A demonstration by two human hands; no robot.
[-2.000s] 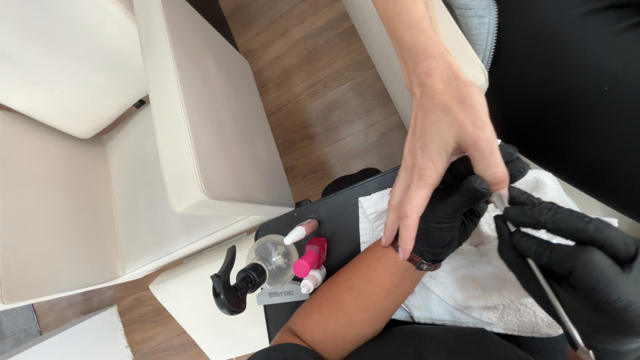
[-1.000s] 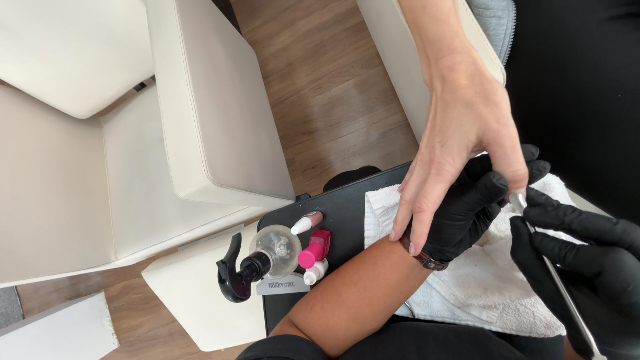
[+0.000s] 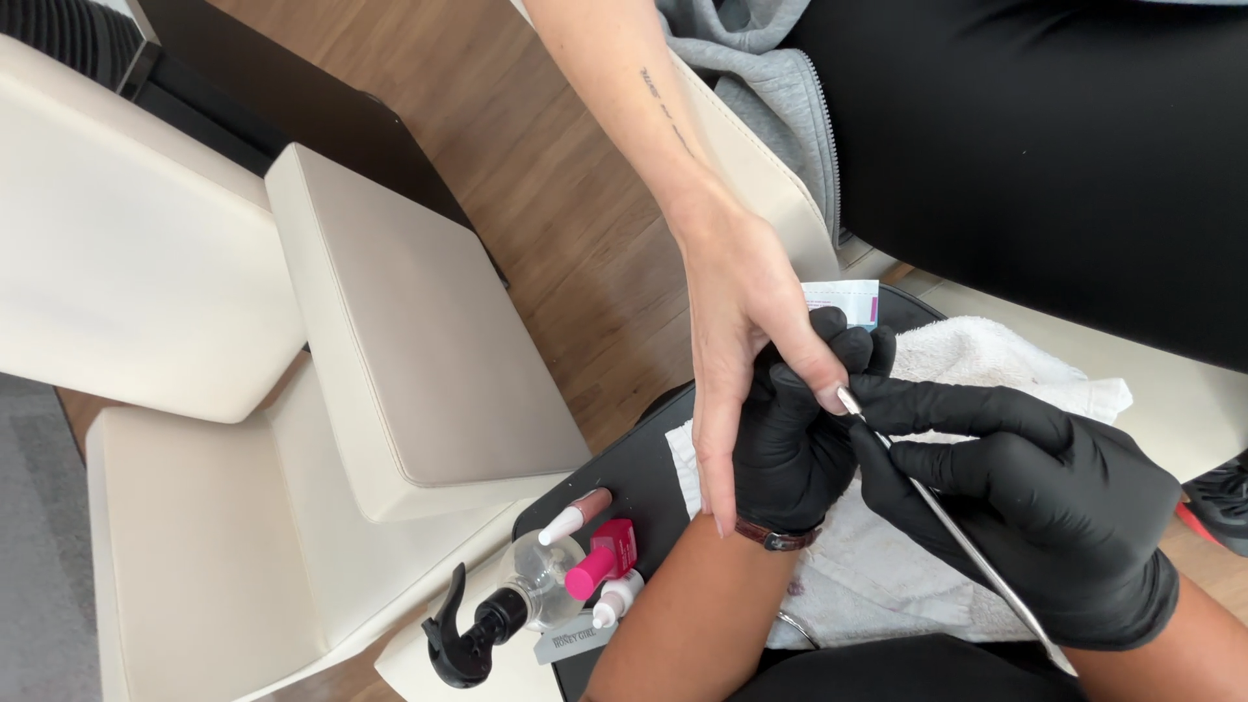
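Observation:
My left hand, in a black glove with a brown strap at the wrist, holds the other person's hand near the thumb. My right hand, also black-gloved, grips a metal cuticle pusher like a pen. The tool's flat tip meets that person's thumbnail. Beneath my hands lies a white towel. At lower left are a clear spray bottle, a pink nail polish bottle, a white-capped bottle and a small white bottle.
A black tray table carries the towel and bottles. A grey nail file lies beside the bottles, and a white packet beyond my left hand. Cream padded chairs stand left over a wood floor. A grey zipped garment hangs above.
The view has shifted, and the white packet now shows beyond my left hand. My left hand keeps its hold on the other person's hand, and the pusher stays at the thumb.

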